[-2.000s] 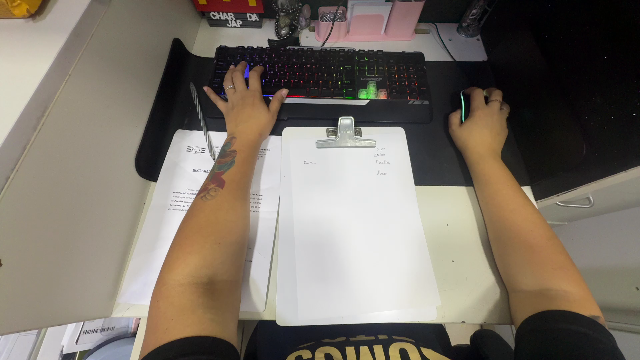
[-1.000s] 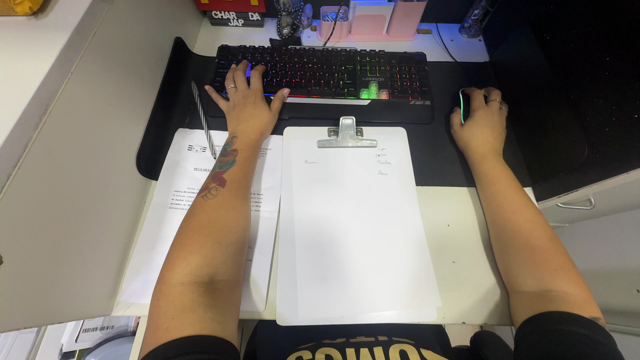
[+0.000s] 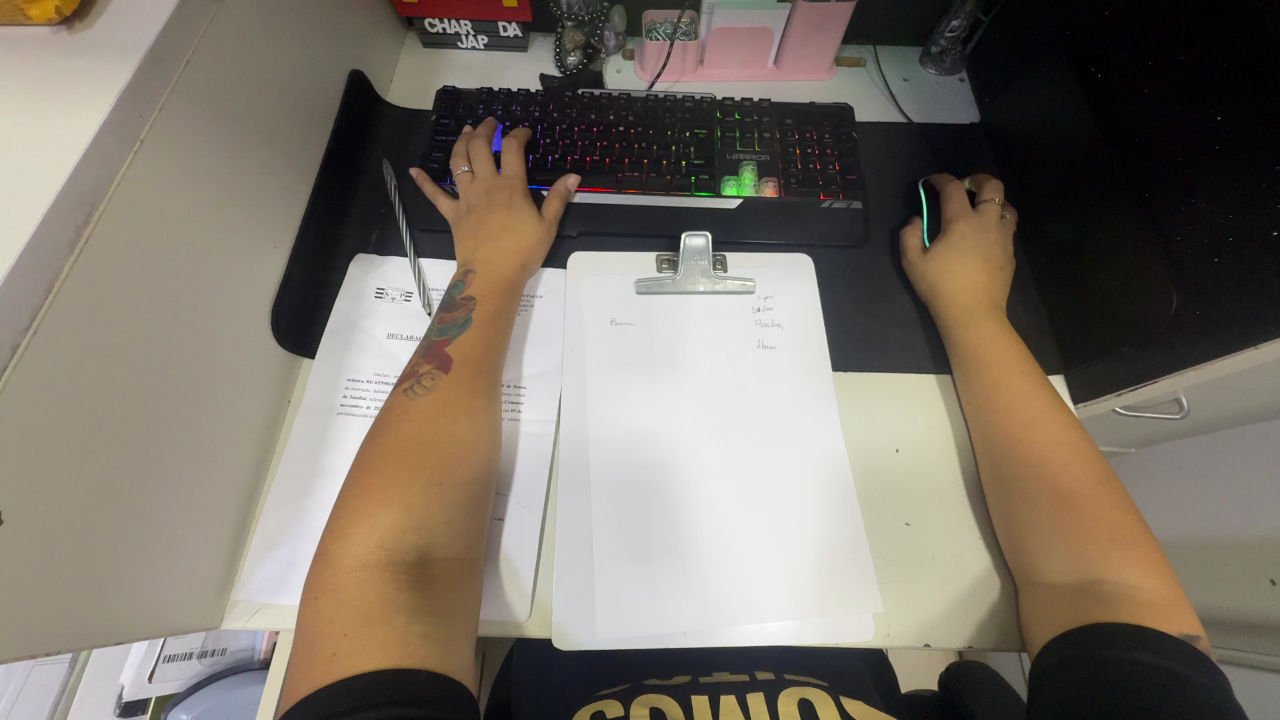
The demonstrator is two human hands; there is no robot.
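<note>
My left hand (image 3: 497, 205) rests with spread fingers on the left part of a backlit black keyboard (image 3: 640, 150), holding nothing. My right hand (image 3: 965, 245) is closed over a computer mouse (image 3: 925, 212), of which only a strip of lit edge shows at the left. Both lie on a black desk mat (image 3: 890, 320). Below the keyboard, a clipboard with a metal clip (image 3: 695, 270) holds white paper (image 3: 710, 470) with a few handwritten words. A printed sheet (image 3: 310, 480) lies partly under my left forearm, and a striped pen (image 3: 405, 235) sits across its top edge and the mat.
A pink desk organizer (image 3: 805, 45) with clips and note paper stands behind the keyboard, beside a beaded ornament (image 3: 578, 35) and a black letter board (image 3: 473, 35). A pale panel (image 3: 180, 330) borders the left side. A drawer handle (image 3: 1152, 410) is at the right.
</note>
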